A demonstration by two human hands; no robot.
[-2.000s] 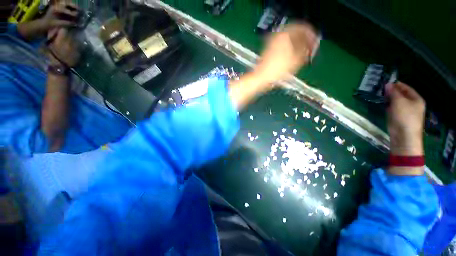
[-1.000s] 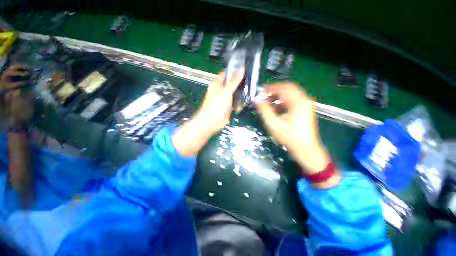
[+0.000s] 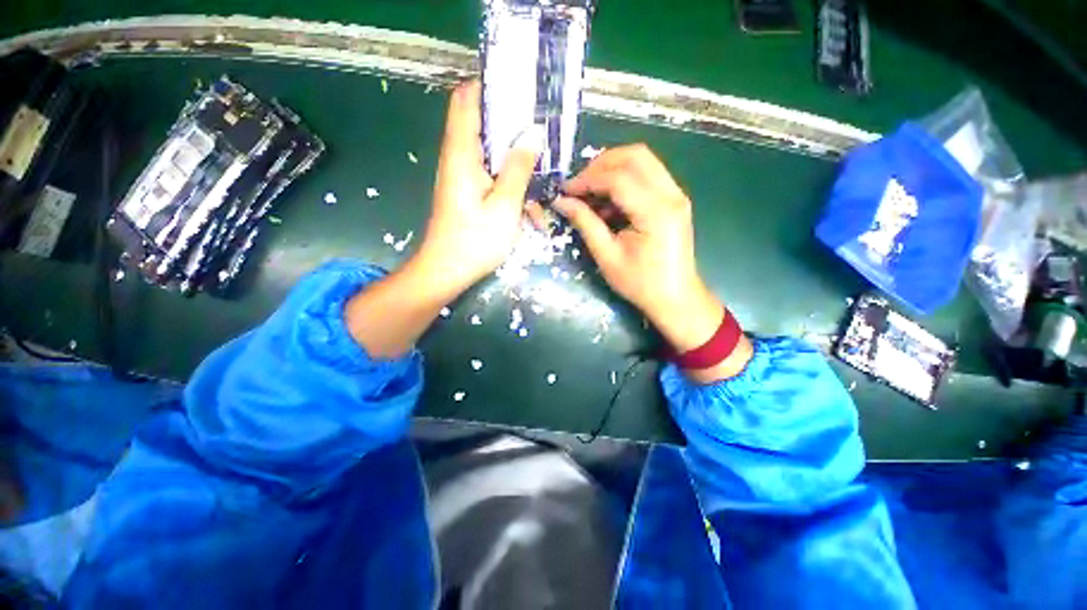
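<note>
My left hand (image 3: 477, 215) is bare and grips a phone assembly (image 3: 513, 89) upright, its fingers and thumb around the lower part. The phone has a silver-white face and a dark strip; its top is cut off by the picture's edge. My right hand (image 3: 638, 221), with a red wristband, has thumb and index fingertips together at the phone's lower end. Whether a small part is between them is too small to tell. White scraps (image 3: 536, 256) lie scattered on the green mat below the hands.
Several overlapping phones (image 3: 209, 179) lie at left. A blue bin (image 3: 942, 226) with white bits stands at right, beside clear plastic bags (image 3: 1007, 262). A single phone (image 3: 894, 352) lies near it. Beyond the bench rail (image 3: 691, 119), phones (image 3: 843, 45) lie on the green belt. A thin black cord (image 3: 614, 399) lies near my lap.
The view has swung and steadied. Earlier my hands were apart over the belt; then they came together at the phone. My right hand's fingertips are now closer together at its lower end.
</note>
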